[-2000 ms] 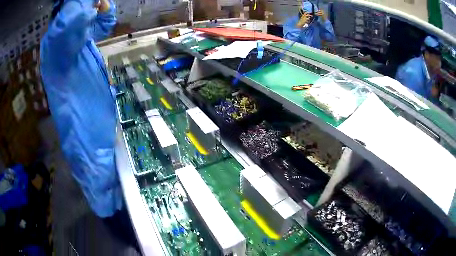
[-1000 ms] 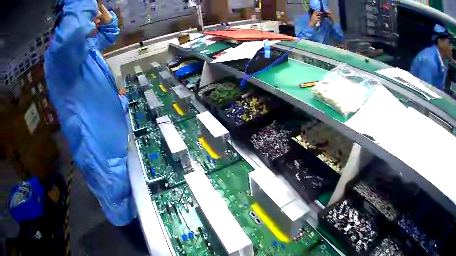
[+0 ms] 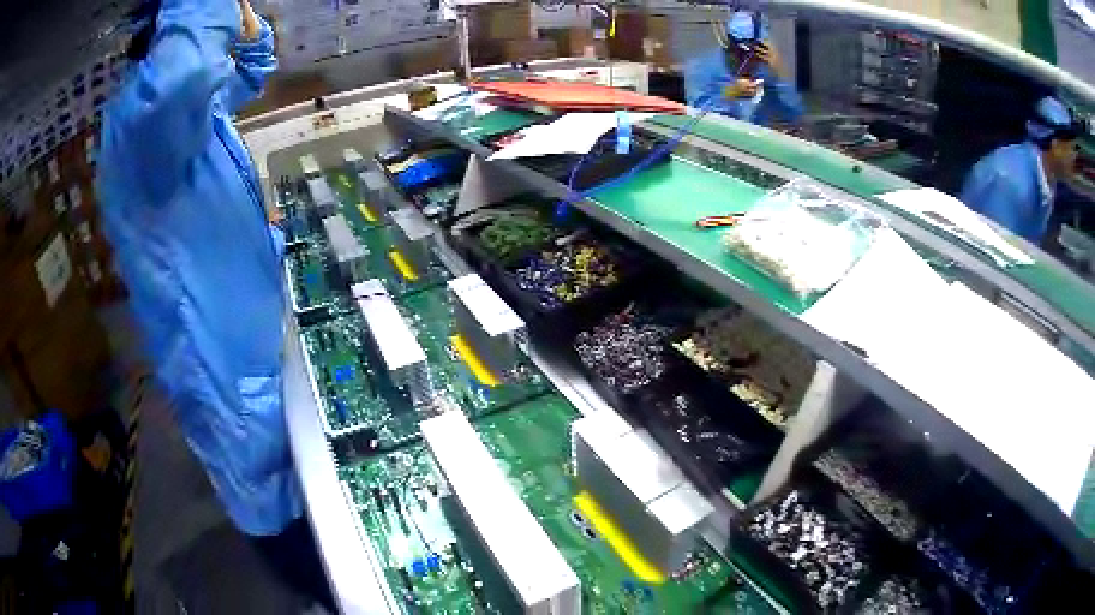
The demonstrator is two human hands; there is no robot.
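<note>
Neither of my hands is in the picture. Nearest in front of me lies a large green circuit board (image 3: 519, 447) on the line. A long heatsink (image 3: 502, 517), a low white-silver bar, stands on its left part. A finned heatsink (image 3: 636, 487), a tall silver block on a yellow base, stands on its right part. Several more boards with like heatsinks lie end to end behind it. Black component bins run along the right, one with silver parts (image 3: 807, 543), one with dark parts (image 3: 624, 348) and one with green parts (image 3: 516, 236).
A green-matted shelf (image 3: 668, 199) above the bins holds a clear bag of pale parts (image 3: 802, 240), white paper sheets (image 3: 979, 366) and a red sheet (image 3: 576, 94). A blue cord (image 3: 654, 166) hangs over it. A person in blue (image 3: 198, 276) stands left of the line; others are beyond the shelf.
The view has shifted slightly, so the boards and shelf sit a little further left than one second ago. The person at the back has moved a hand lower. No hand of mine has appeared.
</note>
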